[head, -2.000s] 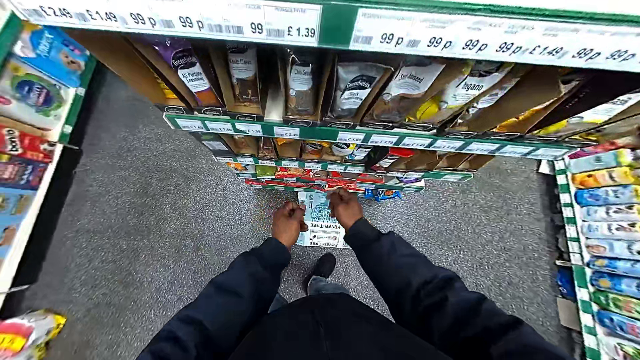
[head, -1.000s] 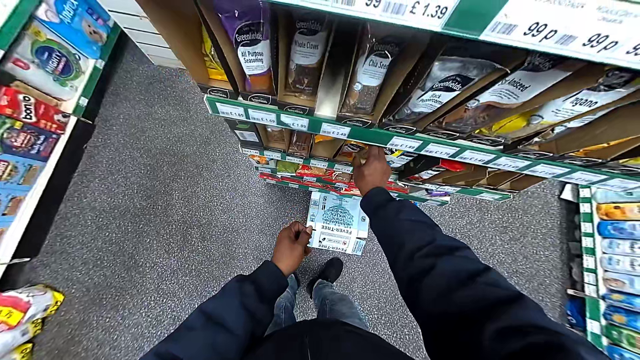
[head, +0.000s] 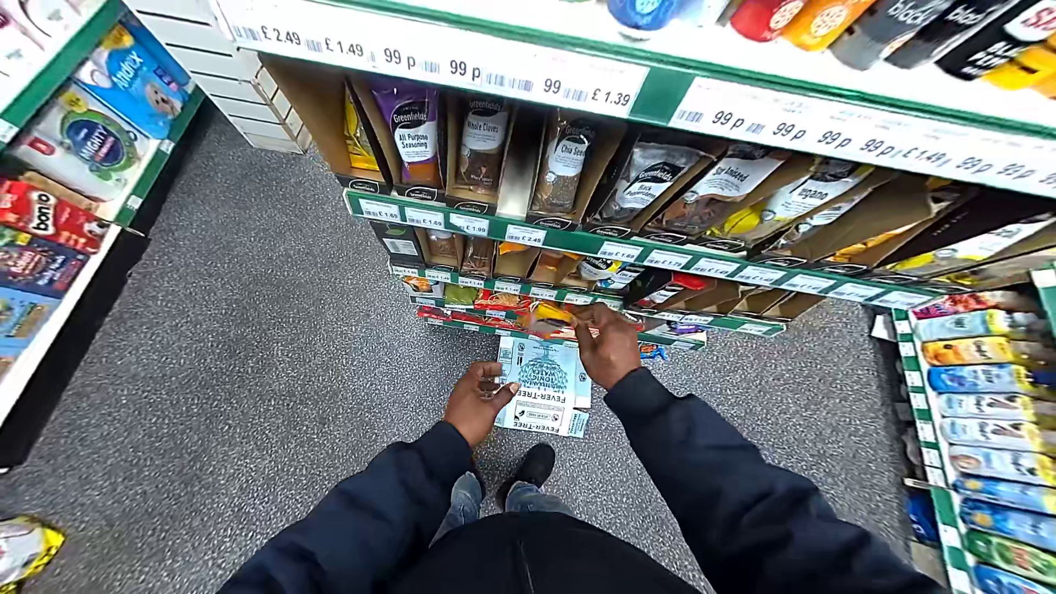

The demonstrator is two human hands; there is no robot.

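Observation:
My left hand (head: 478, 402) is at the left edge of a pale blue Fever-Tree cardboard carton (head: 540, 400), fingers curled and apart; whether it touches the carton is unclear. My right hand (head: 609, 345) is above the carton's right side, in front of the lower shelves, its fingers on a small packet with a yellow end (head: 551, 313). Greenfields spice packets, such as whole cloves (head: 483, 144) and chia seeds (head: 564, 165), stand in card trays on the shelf above.
Green shelf edges with price labels (head: 660, 257) jut out over my hands. Shelves of packets (head: 982, 379) stand at the right, and others (head: 49, 219) at the left. A yellow-edged packet (head: 29, 544) lies at lower left. My shoe (head: 536, 464) is on the speckled floor.
My right hand has come back from the lower spice shelf, where it was a second ago, toward the carton, with a yellow-ended packet now at its fingers. My left hand stays beside the carton.

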